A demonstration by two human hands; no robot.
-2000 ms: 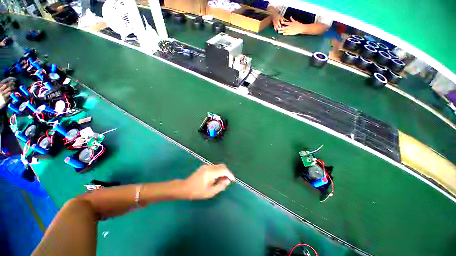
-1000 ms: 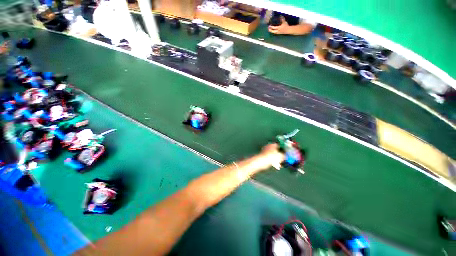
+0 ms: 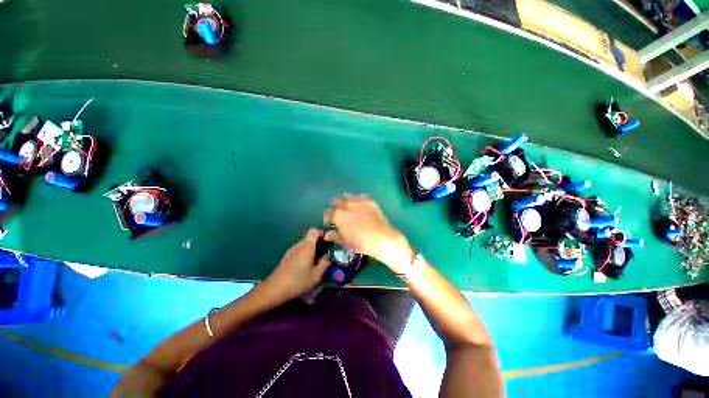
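Observation:
A black speaker housing [image 3: 343, 260] with a round silvery disc and a blue battery [image 3: 339, 274] is at the bench's front edge, close to the wearer's body. My left hand [image 3: 302, 263] holds its left side. My right hand [image 3: 359, 225] is over its top, with the fingers bent down and touching the upper left part near my left fingertips. What the right fingertips touch is hidden under the hand. The unit's circuit board cannot be seen.
A wired unit [image 3: 146, 208] sits on the bench at left, with more at the far left. Several units cluster at right, beside a heap of loose wired boards [image 3: 688, 233]. The conveyor [image 3: 342, 70] beyond carries two units. Blue bins [image 3: 610, 319] stand below the bench.
The view has swung down and right. The hand that reached to a unit on the conveyor is back at the bench edge. Both hands are now in view at a unit there.

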